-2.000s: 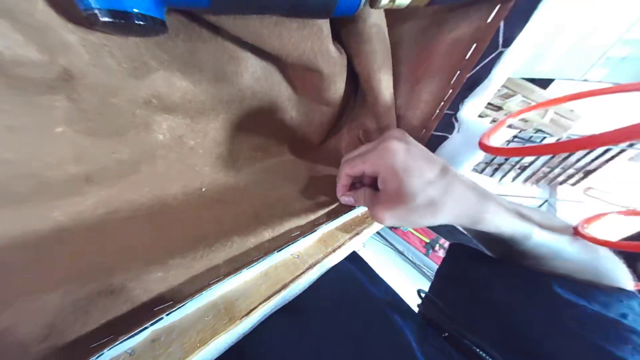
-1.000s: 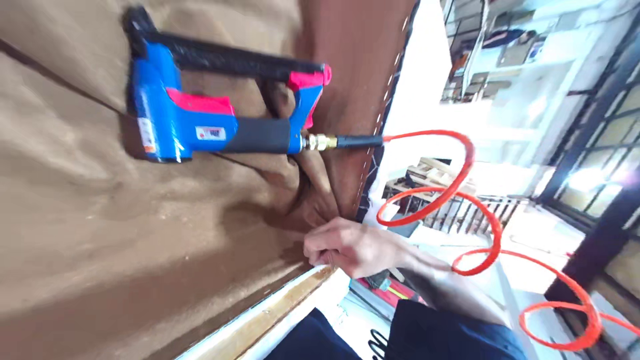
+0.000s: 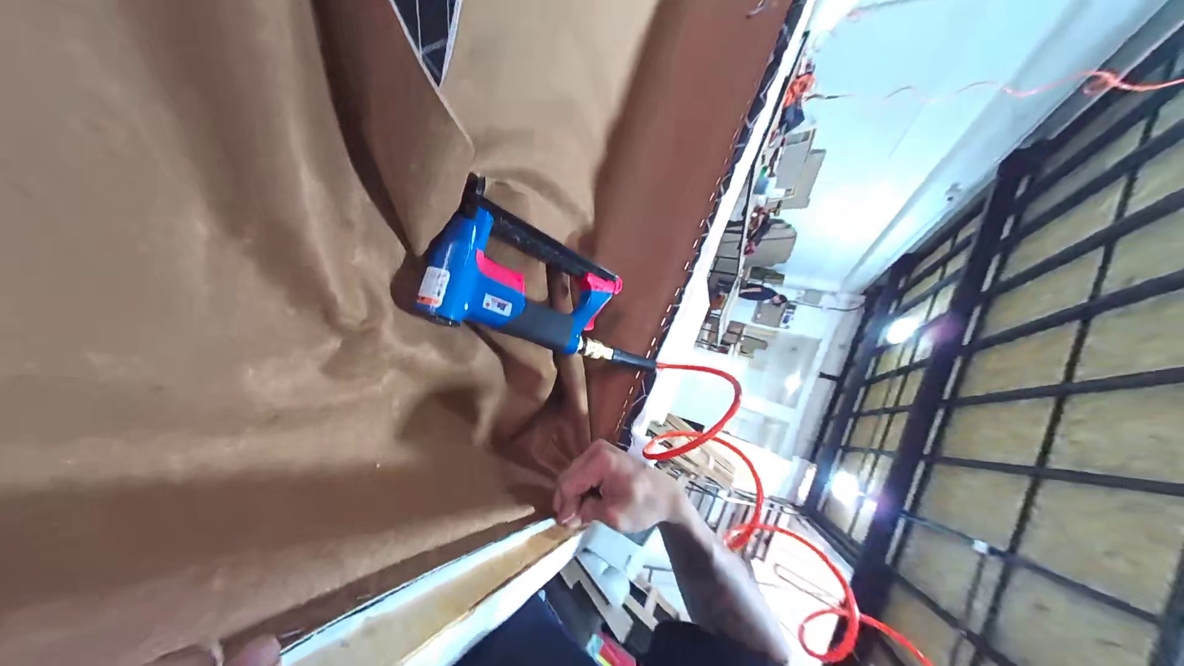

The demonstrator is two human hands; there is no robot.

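Note:
Brown upholstery material, leather-like (image 3: 231, 398), fills the left of the view, with folds bunched near a wooden rail (image 3: 444, 601) edged in white. My right hand (image 3: 615, 490) pinches the material's gathered edge at the upper end of this rail, its thumb and fingers closed. At the bottom left edge, only fingertips of my left hand (image 3: 250, 652) show beside the material's edge; the rest is out of frame, so its grip is unclear. A blue and black pneumatic staple gun (image 3: 518, 287) lies on the material above my right hand, touched by neither hand.
A coiled red air hose (image 3: 758, 481) runs from the staple gun past my right forearm to the lower right. A stitched red-brown strip (image 3: 675, 157) borders the material. Wooden pieces (image 3: 689, 444), cluttered benches and a person (image 3: 758, 294) are in the background. Dark-framed panels (image 3: 1045, 416) stand at right.
The view has swung widely, showing more of the room. Fingertips of my left hand have come into view at the bottom left. My right hand stays at the rail's end, still pinching.

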